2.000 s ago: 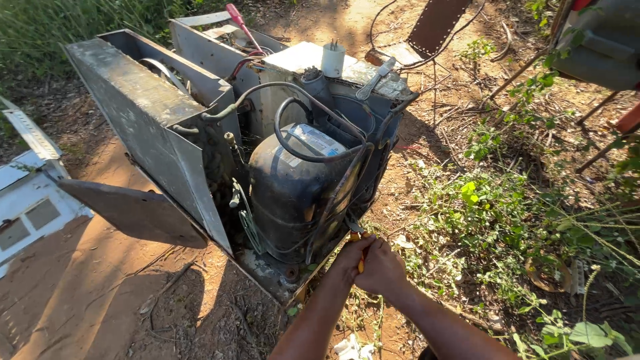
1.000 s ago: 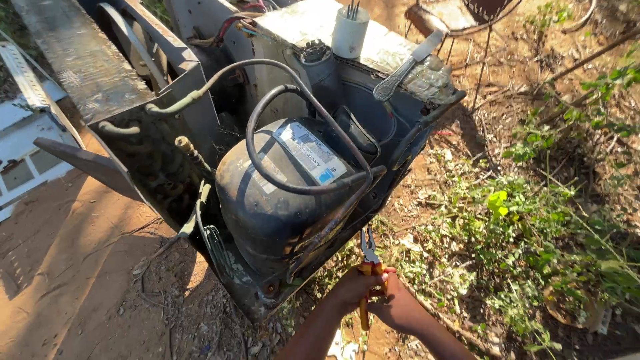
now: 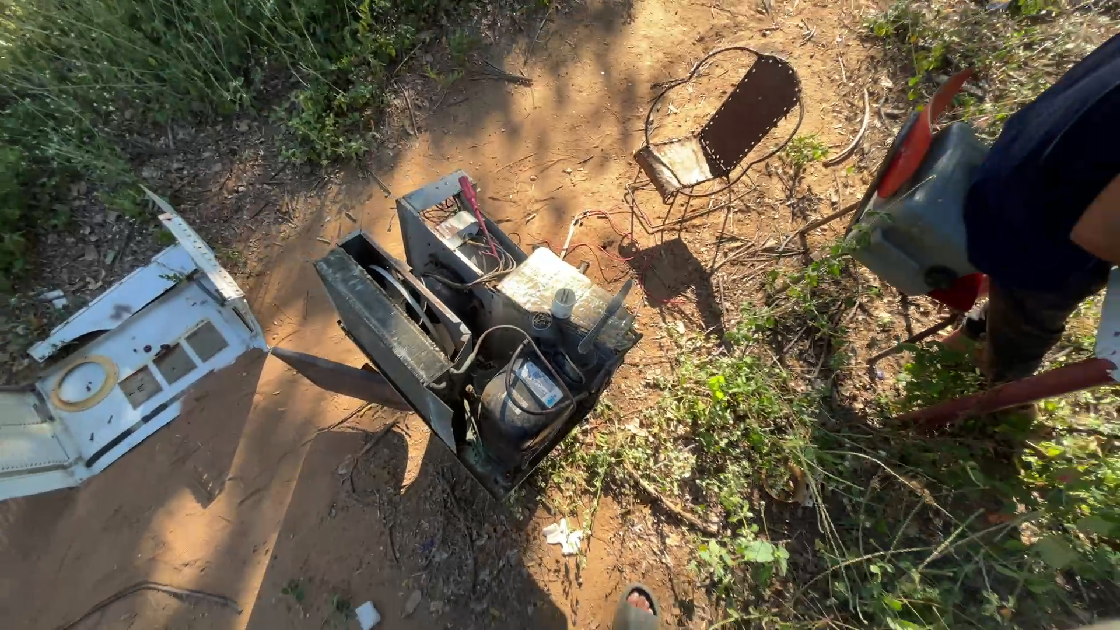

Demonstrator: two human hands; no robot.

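Neither my left hand nor my right hand is in the frame of now. An opened air-conditioner unit point(image 3: 372, 319) stands on the dirt, its insides bare. Its black compressor point(image 3: 512, 416) bears a label and has a dark cable looped over it. On the foil-like covered block point(image 3: 551, 284) behind it are a white cylindrical part point(image 3: 563, 303) and, near the edge, a flat-bladed tool point(image 3: 605, 315) that looks like a knife or spatula. A red-handled screwdriver point(image 3: 477, 214) lies across the unit's far compartment, beside wires. The pliers seen earlier are out of view.
White metal casing panels point(image 3: 175, 350) lie at left. A small metal-framed chair point(image 3: 748, 114) stands beyond the unit, with loose red wires point(image 3: 604, 249) near it. At right are a person point(image 3: 1050, 184), a grey-and-red container point(image 3: 927, 210) and a rusty red bar point(image 3: 1015, 394). A sandalled foot point(image 3: 637, 608) shows below.
Both hands and the orange-handled pliers, in view earlier beside the compressor's corner, have left the frame. The view has pulled back widely, and a person now shows at right.
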